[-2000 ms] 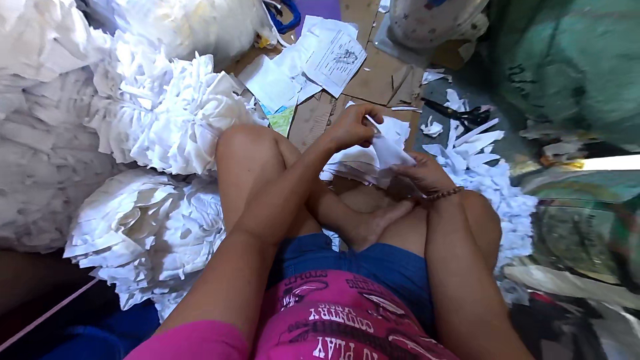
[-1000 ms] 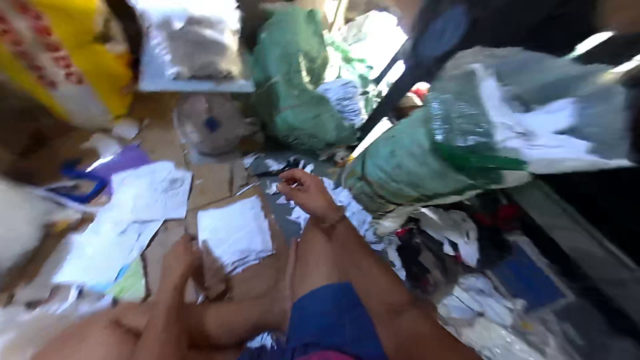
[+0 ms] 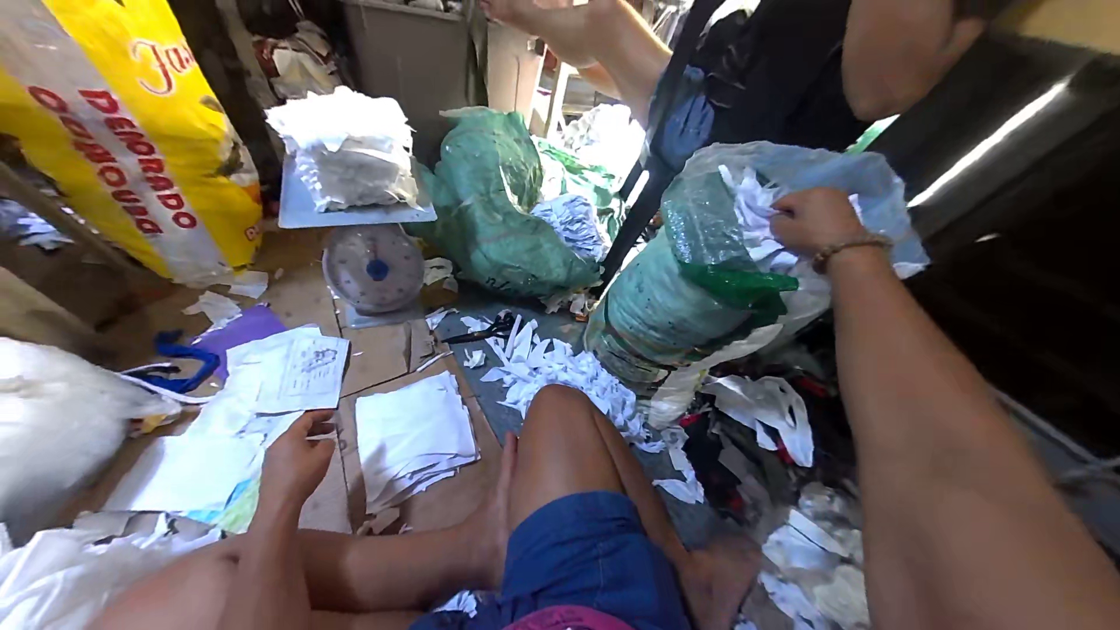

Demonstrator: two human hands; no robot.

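My right hand [image 3: 814, 229], with a bracelet at the wrist, is in the mouth of a tall green sack lined with clear plastic [image 3: 691, 297]. Its curled fingers are on white scraps [image 3: 754, 214] there; whether they grip any is unclear. My left hand [image 3: 302, 455] hovers low beside the printed white sheets [image 3: 302, 372], fingers bent, with nothing visible in it. To its right, a stack of white cloth or paper squares [image 3: 416, 437] lies on flattened cardboard [image 3: 376, 372]. White strips [image 3: 569, 376] are heaped past my knee, beside black scissors [image 3: 490, 329].
A dial scale [image 3: 374, 269] bears a white stack [image 3: 346, 153]. Behind stand a second green sack [image 3: 490, 210] and a yellow printed sack [image 3: 131, 140]. Another person's leg [image 3: 604, 39] shows at the top. A blue looped object [image 3: 188, 363] lies left, and plastic bags [image 3: 770, 411] lie right.
Two seconds ago both hands held a white piece over my lap. My right hand has since moved out to the tall sack, and my left hand to the printed sheets. The view has swung right.
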